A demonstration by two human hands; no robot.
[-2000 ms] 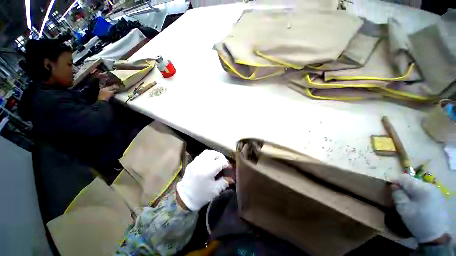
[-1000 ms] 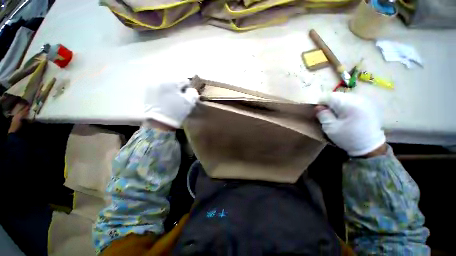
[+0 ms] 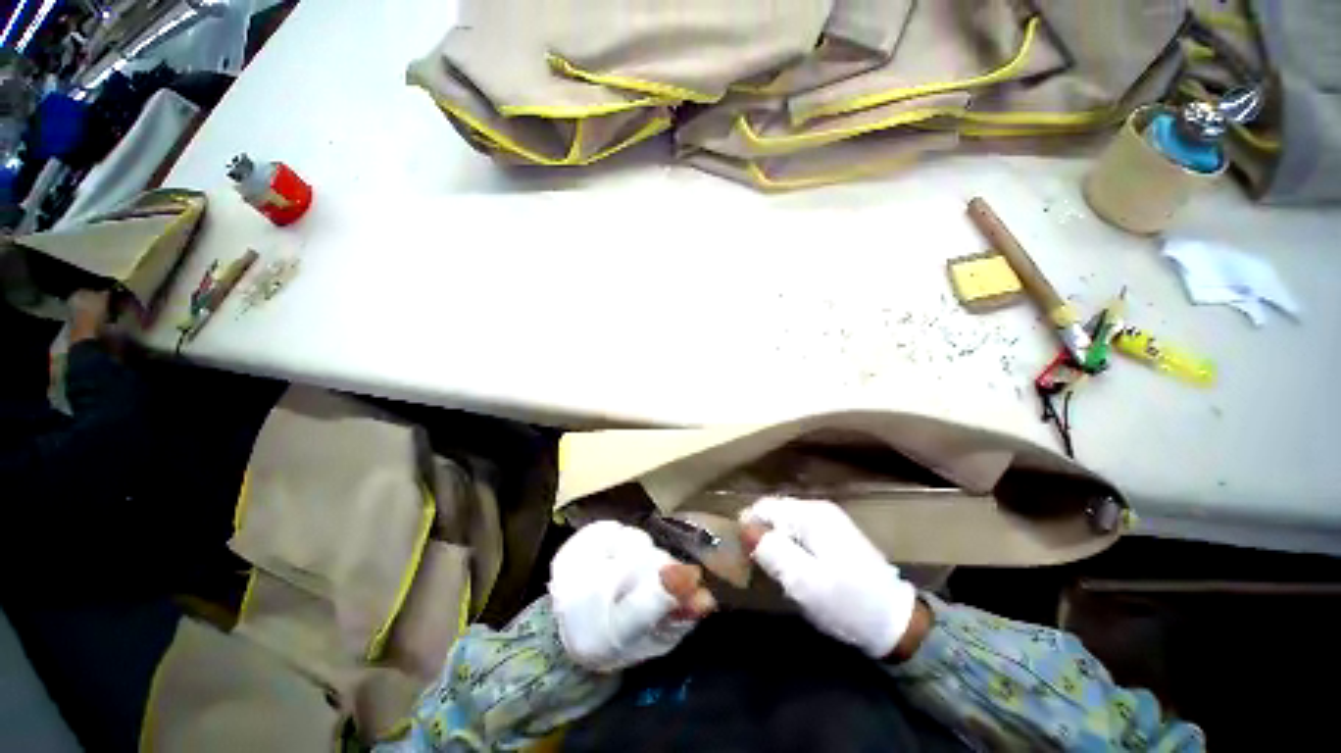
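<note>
A taupe bag body [image 3: 912,515] lies over my lap and the table's front edge, its mouth open towards me and its darker inside showing. My left hand [image 3: 625,596], in a white glove with bare fingertips, is at the bag's near left edge, close to a small dark metal piece [image 3: 684,533]. My right hand [image 3: 831,574], gloved in white, pinches the bag's near edge or a flap just to the right. The fingertips of both hands are a short distance apart. A small metal piece shows at the bag's right corner.
Yellow-edged bags [image 3: 824,74] are piled at the back. At right are a wooden-handled tool [image 3: 1015,258], yellow block [image 3: 985,280], red and green snips [image 3: 1081,353], yellow tube [image 3: 1166,356], cup [image 3: 1140,177] and white cloth [image 3: 1231,277]. A red-and-white bottle [image 3: 275,191] and a person's hand are left.
The bag has turned and its mouth has opened wider. My hands have come from its two sides to close together at its near left edge. The view has shifted.
</note>
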